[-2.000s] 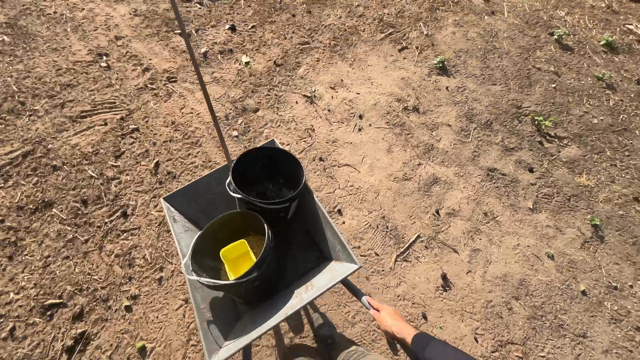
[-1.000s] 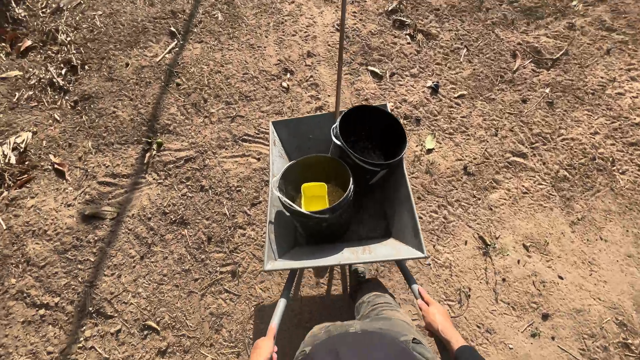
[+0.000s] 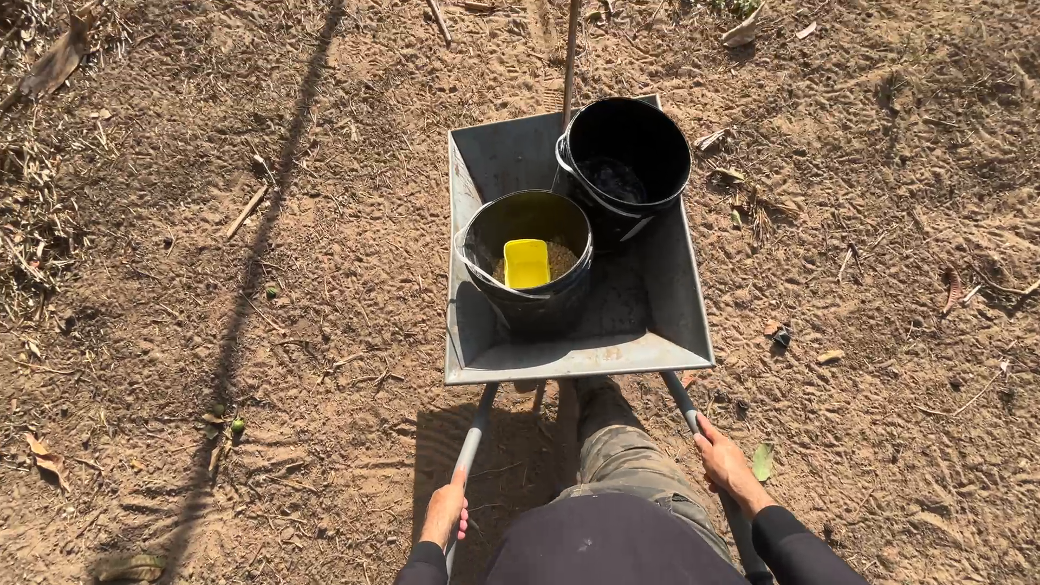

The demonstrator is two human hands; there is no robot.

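A grey metal wheelbarrow (image 3: 569,366) is in front of my body, its two handles pointing back toward me. My left hand (image 3: 444,510) is closed around the left handle (image 3: 471,447), and my right hand (image 3: 725,465) grips the right handle (image 3: 681,400). Two black plastic buckets with wire bails stand in the tray. The nearer bucket (image 3: 540,313) holds a yellow plastic scoop (image 3: 526,264) on brown granular material. Behind it to the right is the other bucket (image 3: 630,150), with something dark at its bottom. A thin pole (image 3: 571,65) rises past the tray's far edge.
Dry, sandy ground surrounds the wheelbarrow, with twigs, fallen leaves and a small green fruit (image 3: 237,426) on it. Dry plant litter (image 3: 32,236) lies at the far left, with a large curled dry leaf (image 3: 61,61) at the upper left. A long shadow crosses the left side.
The wheelbarrow has moved over the ground, its buckets still inside. My left hand, out of sight two seconds ago, shows on its handle. The view has shifted.
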